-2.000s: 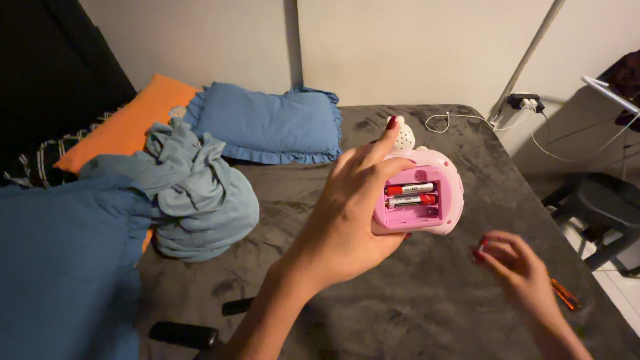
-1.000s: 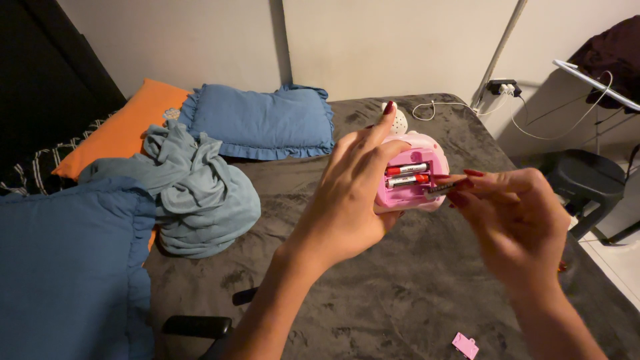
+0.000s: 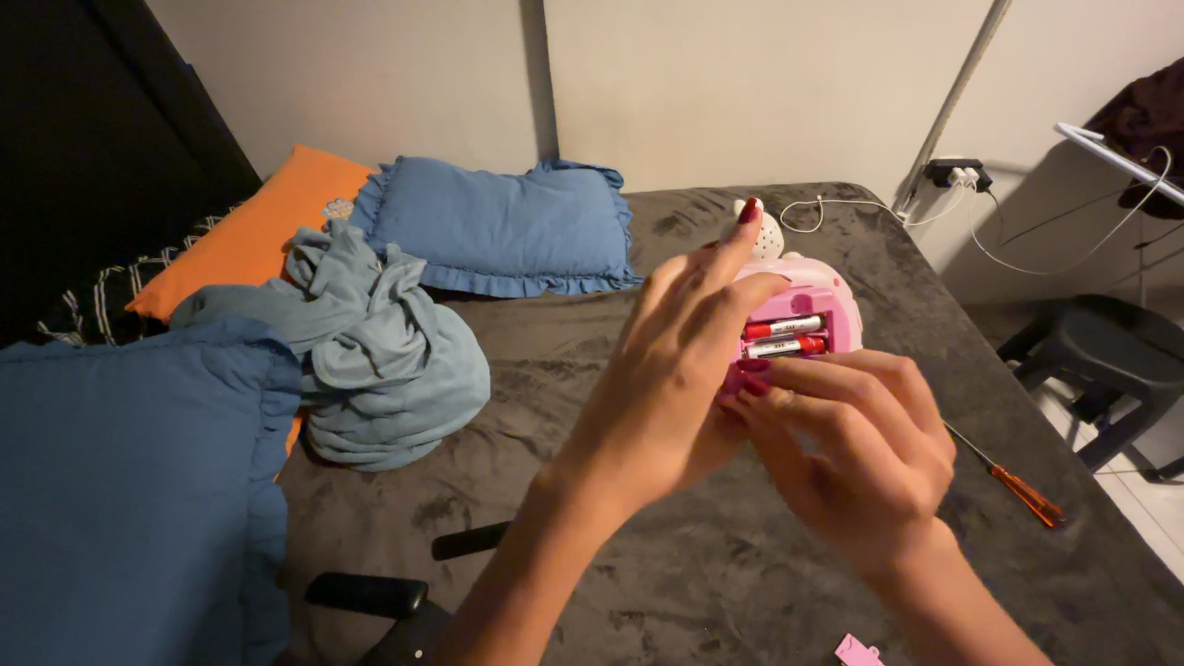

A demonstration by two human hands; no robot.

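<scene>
My left hand [image 3: 680,370] grips a pink plastic toy [image 3: 837,296] from its left side, the uncovered battery compartment facing me. Two red and white batteries lie in it, an upper one [image 3: 786,327] and a lower one [image 3: 784,348]. The fingertips of my right hand [image 3: 856,435] press at the compartment's lower edge; whether a battery is under them is hidden. A white perforated round part [image 3: 769,239] shows behind my left fingers. On the bed lie a pink plastic cover [image 3: 858,651], at the bottom edge, and a screwdriver with an orange handle [image 3: 1027,495], to the right.
Blue pillows [image 3: 499,227], an orange pillow [image 3: 268,231] and a crumpled grey-blue cloth [image 3: 398,370] lie on the left of the bed [image 3: 684,573]. Black padded bars [image 3: 365,595] show at lower left. A power strip [image 3: 957,173] with cables and a black stool [image 3: 1119,356] are at right.
My right hand, apart from the toy two seconds ago, moved to it with a battery at its fingertips one second ago. Now its fingers are at the compartment's lower edge.
</scene>
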